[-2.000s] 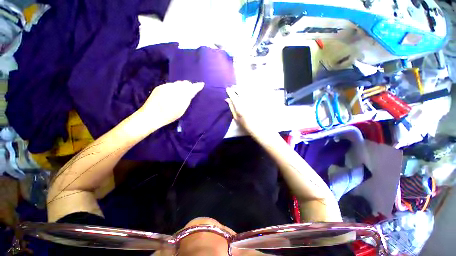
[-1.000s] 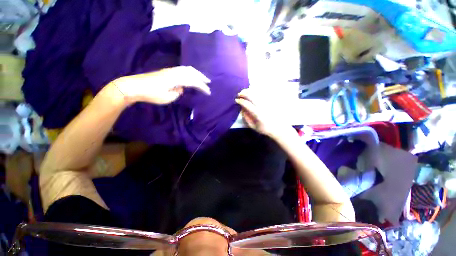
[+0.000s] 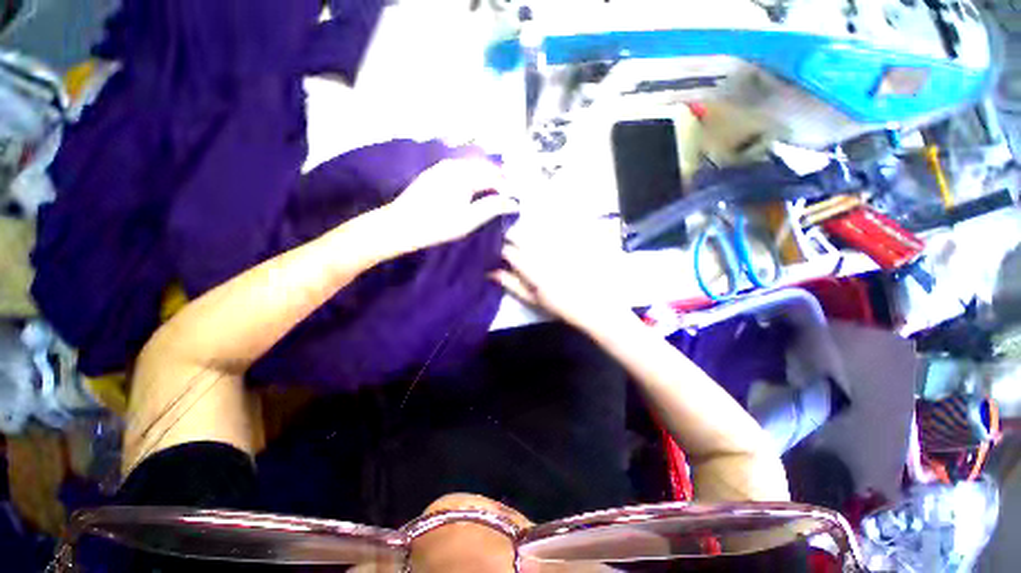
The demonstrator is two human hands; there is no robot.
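The dark purple garment (image 3: 370,302) lies on the white table and hangs over its front edge, with a large heap to the left. My left hand (image 3: 453,202) lies on the garment near its right edge, fingers bent and pointing right; its fingertips are close to the edge of the cloth. My right hand (image 3: 526,278) is just below and to the right, with its fingertips at the cloth's right edge. Glare hides detail there, and I cannot tell whether either hand pinches the cloth. The white sewing machine with a blue stripe (image 3: 717,47) stands behind to the right.
To the right on the table lie a black phone (image 3: 647,168), dark strips (image 3: 728,190), blue-handled scissors (image 3: 733,255) and a red tool (image 3: 876,235). A bin with purple and grey pieces (image 3: 801,308) is by my right side. Yellow cloth (image 3: 109,392) shows under the heap.
My left hand has moved right and up to the garment's edge, near my right hand. The cloth under it has been shifted and folded differently. The view has also shifted.
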